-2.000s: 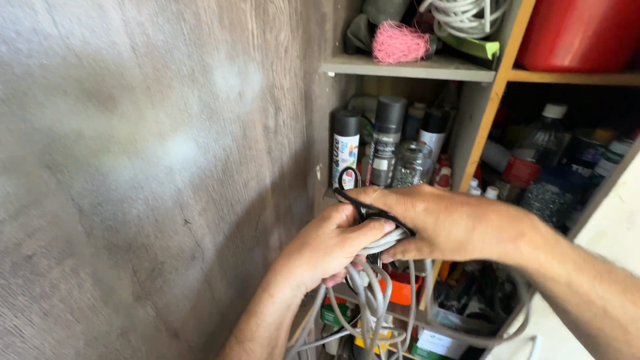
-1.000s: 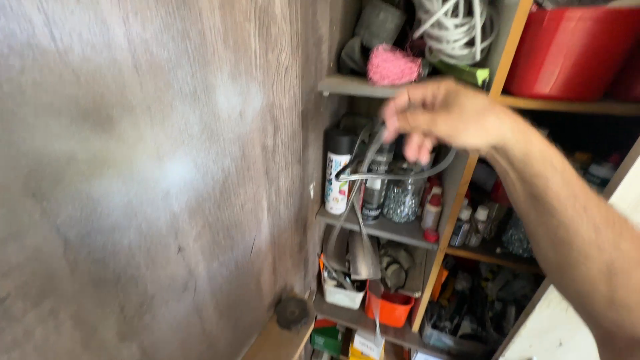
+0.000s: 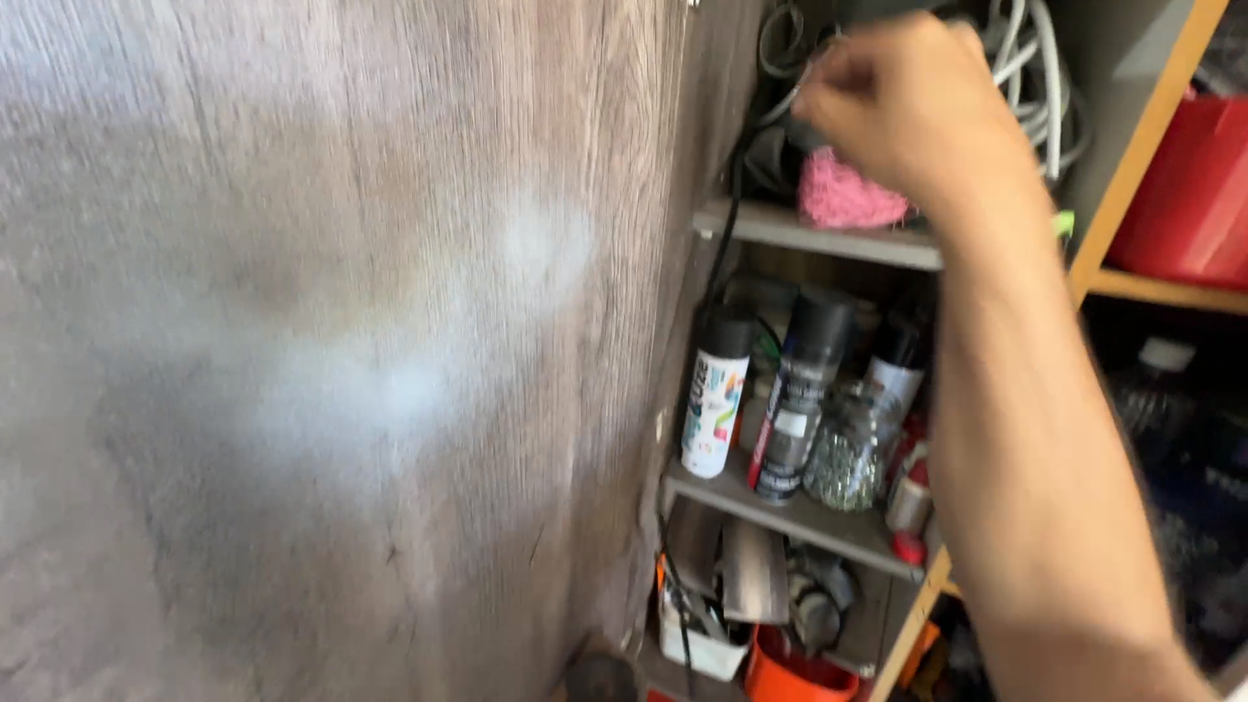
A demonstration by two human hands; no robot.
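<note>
My right hand (image 3: 897, 107), blurred, reaches up to the upper shelf with its fingers bent together, at a grey cable (image 3: 780, 107) near the shelf's left side. Whether the fingers grip the cable cannot be told. A black cable (image 3: 726, 239) hangs from there past the shelf edge. Just below the hand lies a pink netted bundle (image 3: 846, 193). Behind the wrist is a coil of white cable (image 3: 1038, 78). My left hand is out of view.
The middle shelf holds spray cans (image 3: 717, 400) and a glass jar of small metal parts (image 3: 848, 453). Lower down are a white container (image 3: 702, 648) and an orange bucket (image 3: 795, 673). A red tub (image 3: 1189, 195) stands at right; a wood-grain panel (image 3: 390, 341) fills the left.
Two seconds ago both hands held the bundled grey cable before the middle shelf. The left hand has gone from view, and the right hand has moved up to the upper shelf.
</note>
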